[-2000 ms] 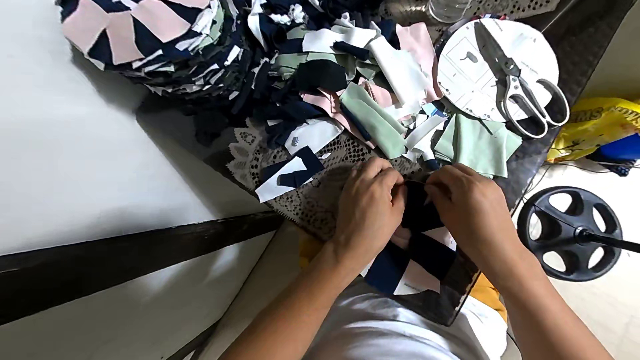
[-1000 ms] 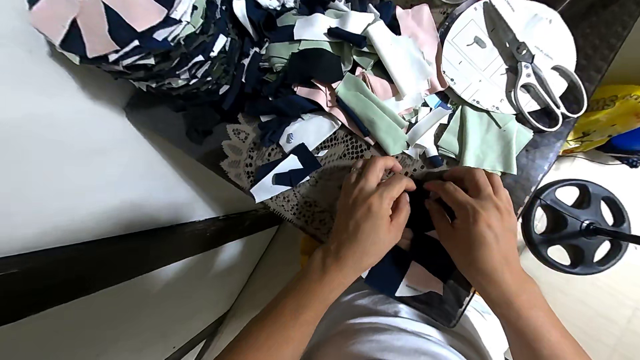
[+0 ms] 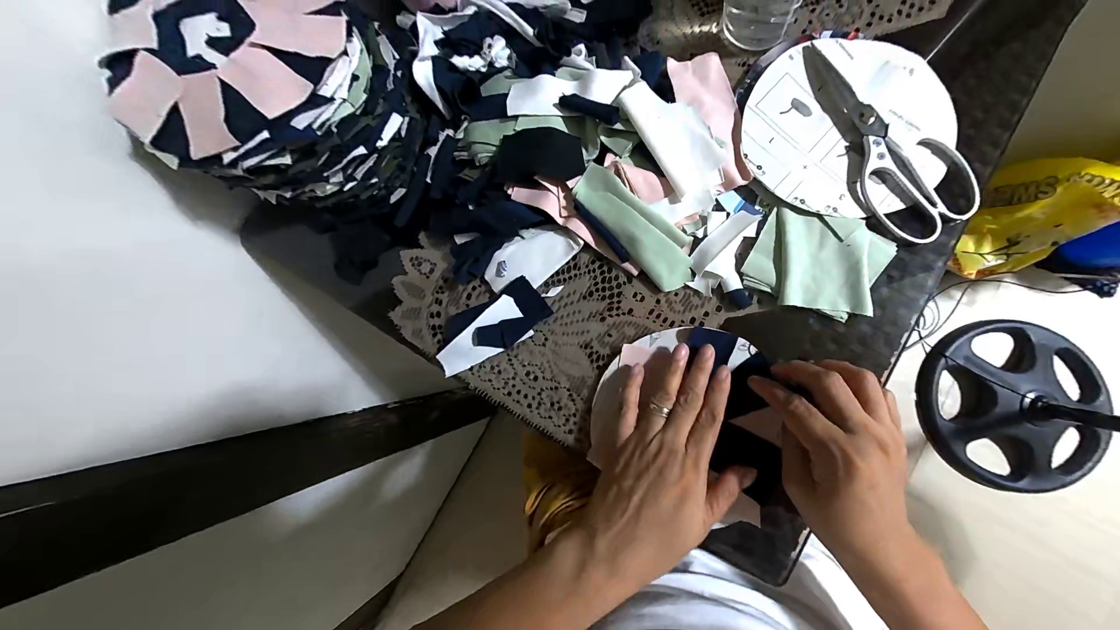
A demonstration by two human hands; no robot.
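A round white paper piece (image 3: 612, 398) lies at the near corner of the table, with navy and pink fabric pieces (image 3: 713, 343) laid over it. My left hand (image 3: 669, 446) rests flat on these pieces, fingers slightly apart, a ring on one finger. My right hand (image 3: 836, 424) bends over their right side, its fingertips on a navy piece; whether it pinches the cloth is hidden. Scissors with white handles (image 3: 875, 131) lie on another white printed disc (image 3: 787, 144) at the upper right. Folded light green cloth (image 3: 818, 262) sits below that disc.
Navy, white, green and pink fabric scraps (image 3: 647, 227) heap over a lace cloth (image 3: 560, 376). A tall stack of round patchwork pieces (image 3: 254, 87) stands upper left. A clear container (image 3: 757, 22) is at the top. Beyond the right edge are a yellow plastic bag (image 3: 1032, 210) and a black wheel-shaped base (image 3: 1015, 407).
My left hand has gone from curled fingers beside the right hand to lying flat, fingers extended. The round white paper piece now shows around it. My right hand has shifted rightward.
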